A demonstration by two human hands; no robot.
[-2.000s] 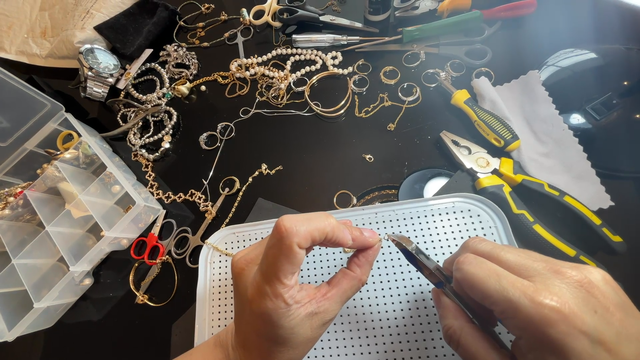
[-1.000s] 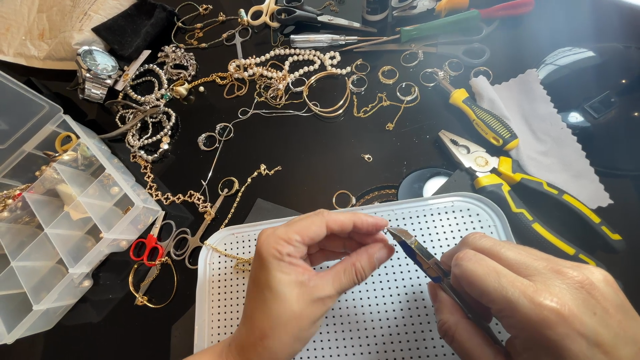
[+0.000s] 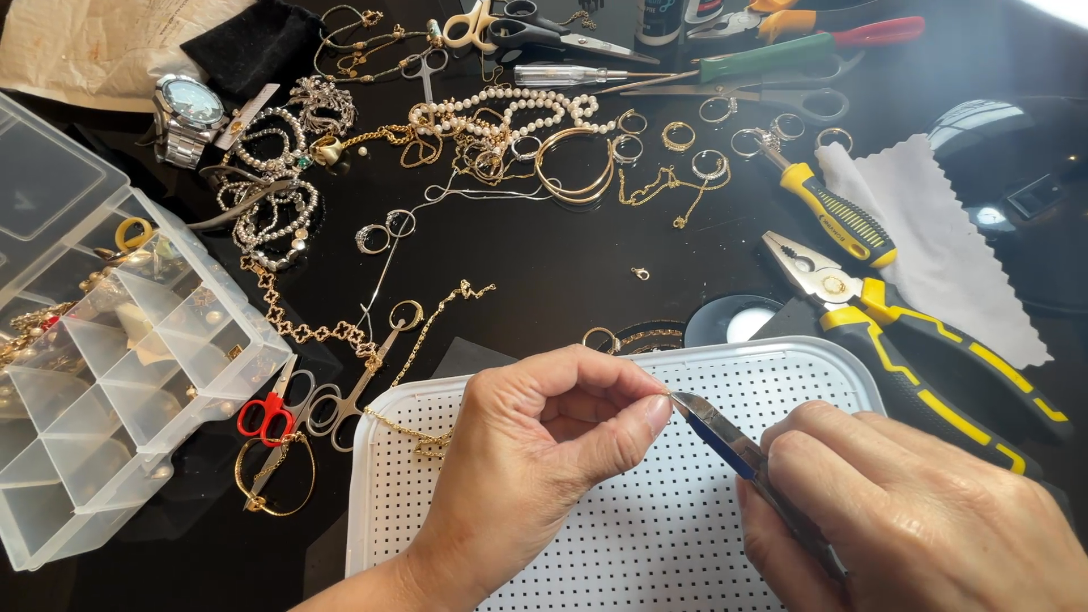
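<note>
Over the white perforated tray (image 3: 612, 510), my left hand (image 3: 552, 450) pinches something tiny between thumb and index finger; the fingers hide most of it. My right hand (image 3: 892, 501) is closed around small pliers (image 3: 731, 450), whose tips meet the left fingertips. A thin gold chain (image 3: 433, 442) lies over the tray's left rim and runs up onto the black table. Beyond the tray, a small gold lobster clasp (image 3: 640, 274) rests on the table. A gold ring (image 3: 600, 340) is just behind the tray's far rim.
At left stands an open clear compartment box (image 3: 110, 365) with jewellery. Red-handled scissors (image 3: 270, 416) lie beside it. Combination pliers (image 3: 892, 340), a yellow-black screwdriver (image 3: 837, 212) and a grey cloth (image 3: 943, 246) are at right. A pearl necklace (image 3: 518, 110), rings and tools spread across the back.
Two seconds ago a small bit of gold showed between my left fingertips and the pliers; now the fingertips cover it. The left thumb and fingers have shifted slightly; the right hand has barely moved.
</note>
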